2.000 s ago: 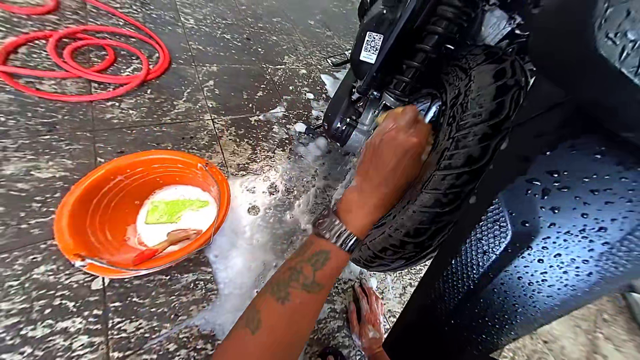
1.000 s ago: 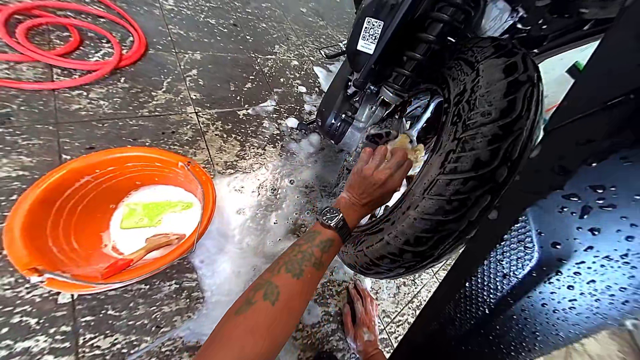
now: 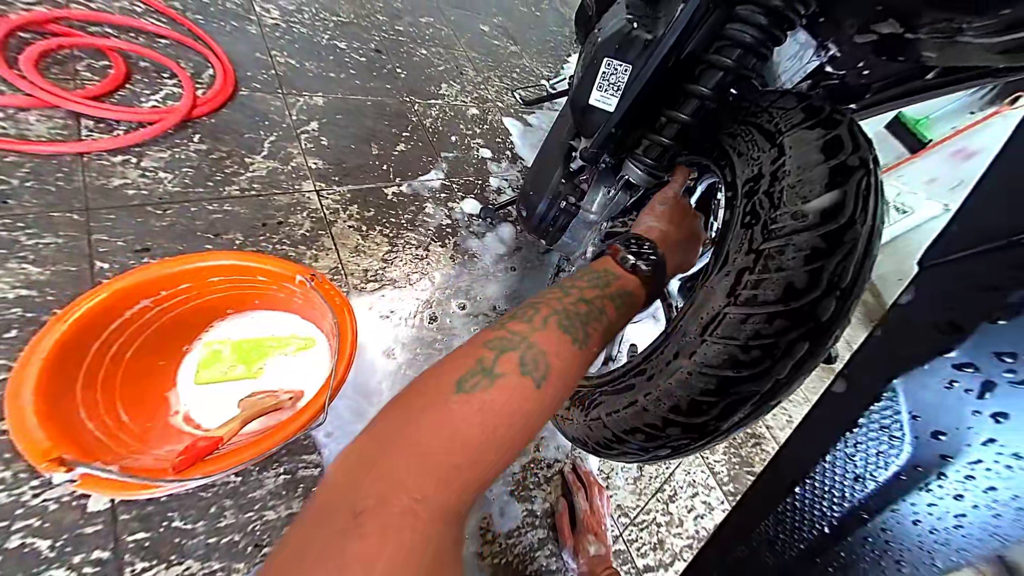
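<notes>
My left hand (image 3: 676,220), with a dark watch on its tattooed arm, reaches into the rim (image 3: 714,210) of a scooter's wheel, beside the lower end of a black coil shock absorber (image 3: 668,124). One finger points up along the rim; whatever lies under the palm is hidden. Around the rim is a wet, black, knobbly tyre (image 3: 800,264). My right hand is out of view. At the left, an orange bucket (image 3: 96,344) holds white suds (image 3: 308,364), a lime-green cloth or sponge (image 3: 240,360) and a brush with a wooden and red handle (image 3: 232,428).
A coiled red hose (image 3: 188,104) lies on the wet tiled floor (image 3: 376,152), with foam (image 3: 400,320) between bucket and wheel. What looks like a foot (image 3: 588,512) rests below the tyre. A wet dark body panel (image 3: 920,448) fills the lower right; a green-and-black brush head (image 3: 916,128) lies beyond the tyre.
My left hand has moved up along the rim, deeper beside the shock absorber. The yellowish sponge seen in it one second ago no longer shows.
</notes>
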